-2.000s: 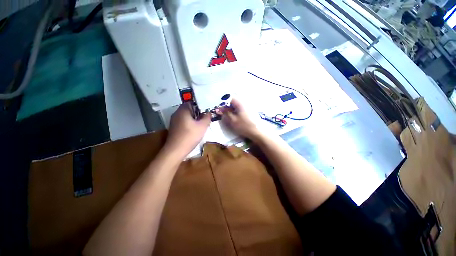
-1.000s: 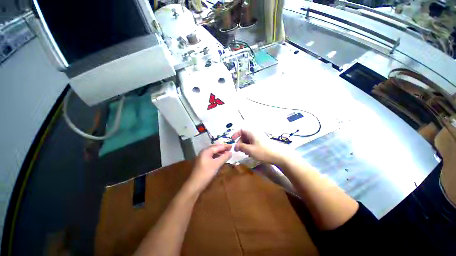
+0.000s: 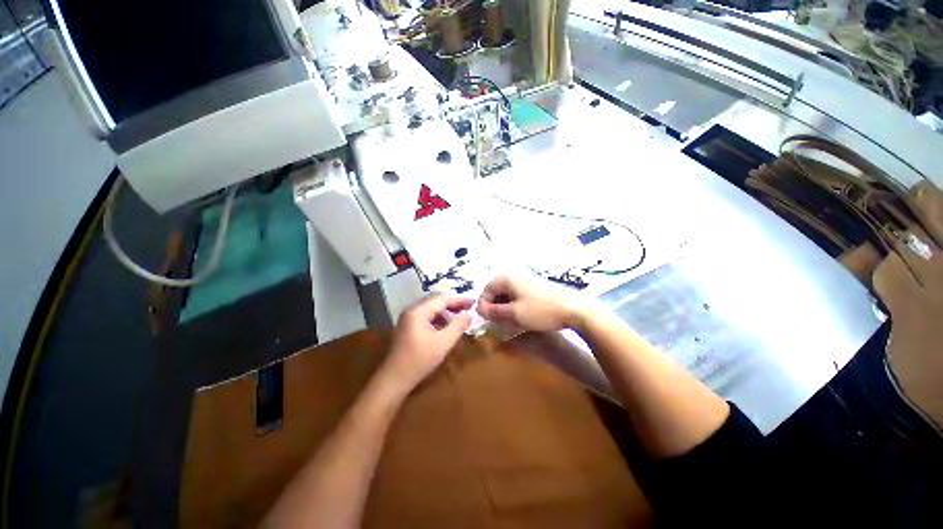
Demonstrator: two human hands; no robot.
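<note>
A large brown apron panel [image 3: 465, 434] lies over the near table edge and towards me, with a black label [image 3: 270, 398] on its left part. My left hand [image 3: 422, 336] and my right hand [image 3: 522, 305] meet just in front of the needle area of the white sewing machine head [image 3: 408, 170]. Their fingertips pinch a small white piece [image 3: 477, 318], thin and partly hidden by the fingers. The panel's upper edge lies just below the fingertips. The presser foot [image 3: 447, 279] is just beyond the fingers.
A control screen [image 3: 176, 62] stands at upper left above a green sheet [image 3: 248, 248]. Thread snips [image 3: 571, 277] with a looped cord [image 3: 643, 248] and a small dark rectangle [image 3: 594, 236] lie on the white table [image 3: 713, 300]. Stacked brown aprons [image 3: 915, 310] and straps lie at right.
Two seconds ago the hands were at the clamp; now both are in front of it, pinching the white piece. The view has pulled back, bringing in the screen. Since one second ago the hands have barely moved.
</note>
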